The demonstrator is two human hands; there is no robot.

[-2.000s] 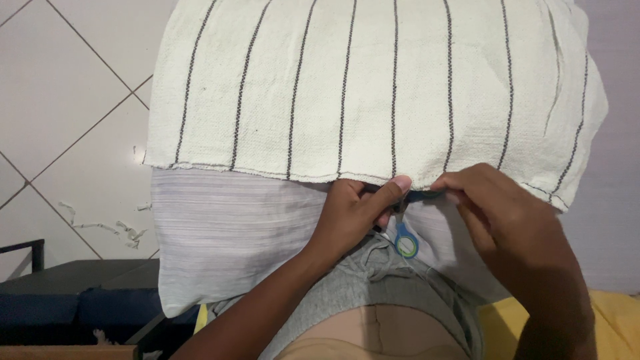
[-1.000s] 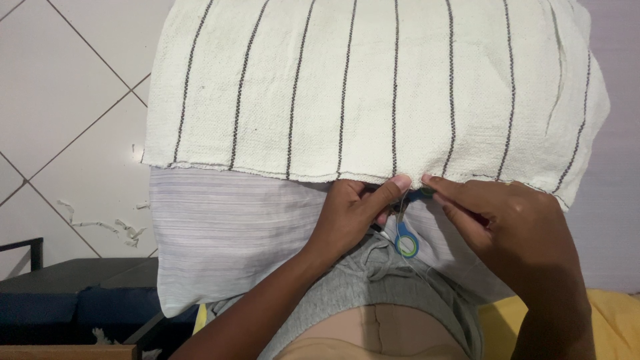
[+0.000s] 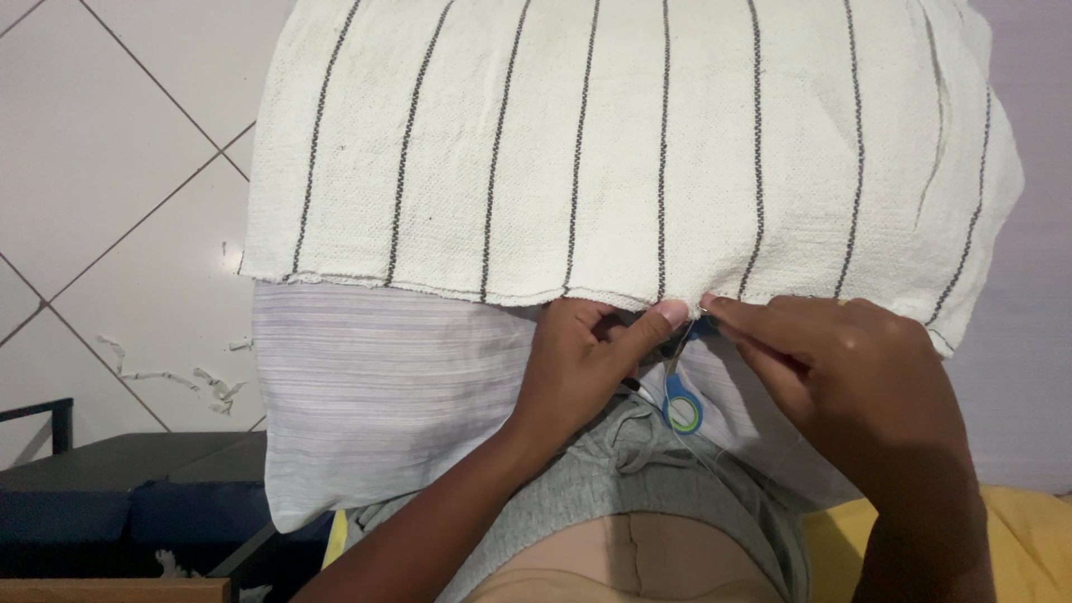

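Note:
A cream cloth with dark stripes [image 3: 536, 167] lies over a pale striped pillow [image 3: 385, 368] on my lap. My left hand [image 3: 586, 352] grips the cloth's rolled near edge, its thumb on top and its fingers underneath. Just right of that thumb, my right hand [image 3: 821, 360] pinches the same edge between thumb and forefinger; a tiny shiny piece, perhaps a needle, shows at the fingertip. A pale thread hangs down from there. Between the hands, below the edge, lie scissors with a blue and green handle [image 3: 683, 406], their blades partly hidden.
Tiled floor [image 3: 126, 209] at the left carries frayed cloth scraps [image 3: 218, 389]. Dark blue drawers or cushions [image 3: 67, 519] and a wooden edge [image 3: 117, 590] are at the lower left. Yellow fabric [image 3: 1022, 528] lies at the lower right, beside a pale lilac surface [image 3: 1038, 335].
My right hand has moved left along the cloth's edge, closer to my left thumb, since two seconds ago. The left hand holds its place.

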